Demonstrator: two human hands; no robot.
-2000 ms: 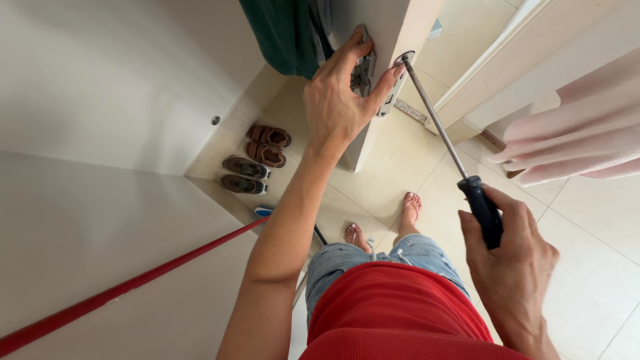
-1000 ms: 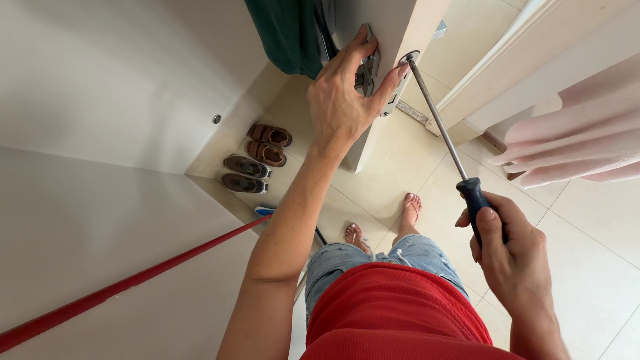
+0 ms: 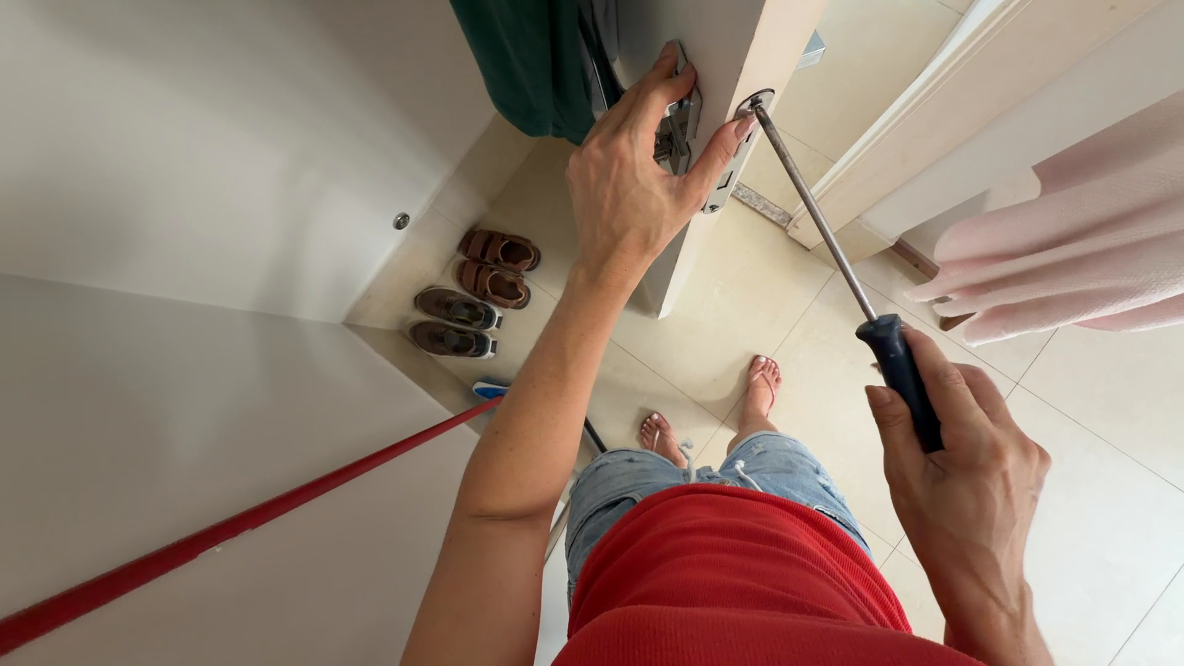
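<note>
My right hand (image 3: 962,453) grips the dark blue handle of a long screwdriver (image 3: 819,213). Its tip meets the upper end of a metal lock faceplate (image 3: 721,190) set in the edge of a white door (image 3: 689,250). My left hand (image 3: 634,162) is spread against the door, thumb on the faceplate beside the screwdriver's tip, fingers around a metal handle plate (image 3: 683,120) on the door's face. The left palm hides part of that hardware. Whether a screw sits under the tip cannot be told.
A dark green cloth (image 3: 527,65) hangs behind the door. Two pairs of shoes (image 3: 476,296) stand along the wall. A red pole (image 3: 250,523) slants across the left. At right are a door frame (image 3: 962,102) and a pink curtain (image 3: 1082,231). My sandalled feet are on the tiled floor (image 3: 832,370).
My right hand's fingers have shifted on the screwdriver's handle. The tip stays at the faceplate's upper end, and my left hand stays on the door.
</note>
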